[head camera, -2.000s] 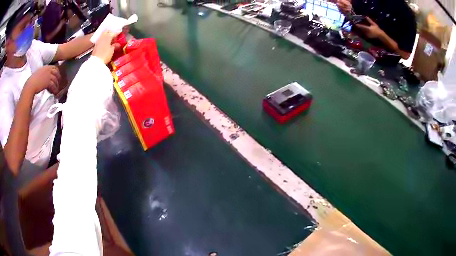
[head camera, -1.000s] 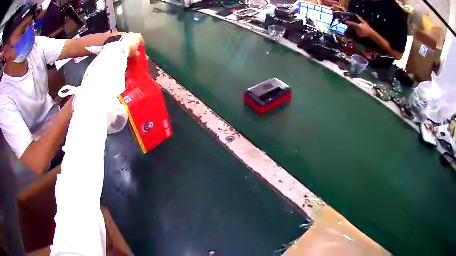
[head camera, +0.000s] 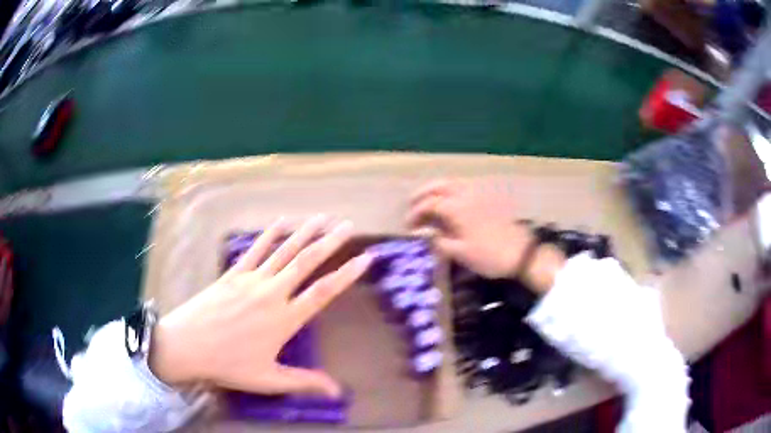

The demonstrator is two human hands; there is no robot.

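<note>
An open cardboard battery tray [head camera: 372, 338] lies on the tan bench. Purple cylindrical batteries [head camera: 414, 300] stand along its right side, with more purple cells lying at its left and lower left. My left hand [head camera: 245, 317] is spread flat over the tray's left part, fingers apart, hiding some cells. My right hand [head camera: 473, 224] is at the tray's upper right corner with fingers bent; blur hides whether it holds anything. A tangled heap of black cables [head camera: 507, 338] lies right of the tray, below my right wrist.
The green belt [head camera: 355, 84] runs across behind the bench. A black-and-red device [head camera: 53, 125] is on it at far left. A red box [head camera: 672, 103] is at upper right. A clear bag of black cords [head camera: 680, 190] lies at the bench's right end. A dark tabletop [head camera: 76, 262] is at left.
The view has swung right from the row of red boxes to the battery tray and cables. Both my hands are now in view over the bench. The black-and-red device now appears at far left.
</note>
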